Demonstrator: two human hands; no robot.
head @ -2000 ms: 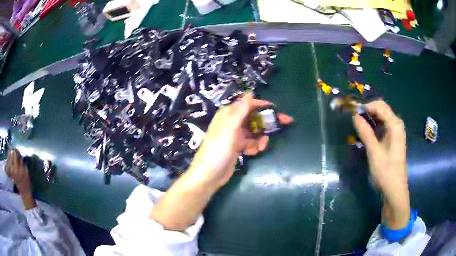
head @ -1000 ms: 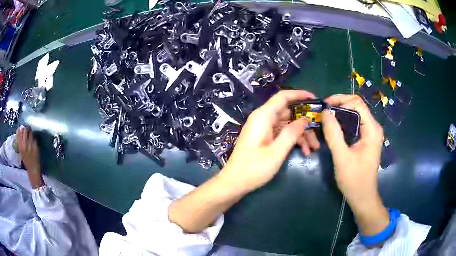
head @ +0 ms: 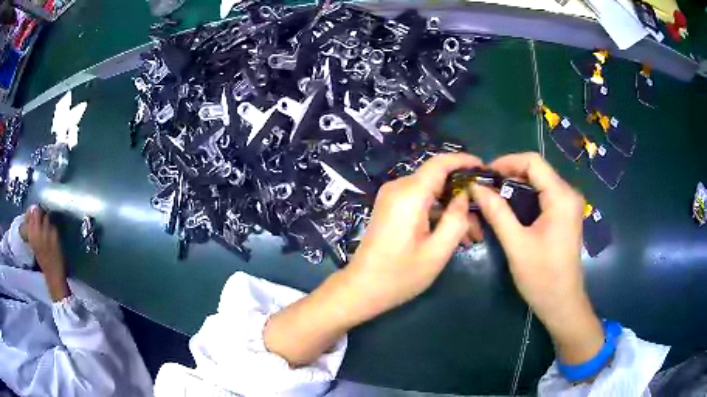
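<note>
My left hand (head: 411, 225) is shut on the dark smartwatch housing (head: 463, 183), with yellow parts showing inside it. My right hand (head: 543, 233) is shut on a black glass display screen (head: 522, 203) with a small white patch (head: 506, 191), held close against the housing's right side. Both thumbs press where the two parts meet. The fingers hide much of the housing and the join, so I cannot tell whether the ribbon is attached. A blue wristband (head: 595, 358) is on my right wrist.
A large pile of spring clips (head: 263, 139) lies left of my hands. Loose display screens (head: 608, 166) with orange-gold ribbons lie at the right, a small unit (head: 700, 205) at far right. Another person's hand (head: 43, 242) is at far left. A grey rail (head: 496, 25) runs behind.
Two seconds ago my hands were apart, one with the housing, one with a screen; they came together. Since one second ago, the housing and screen have tilted and my thumbs have closed in.
</note>
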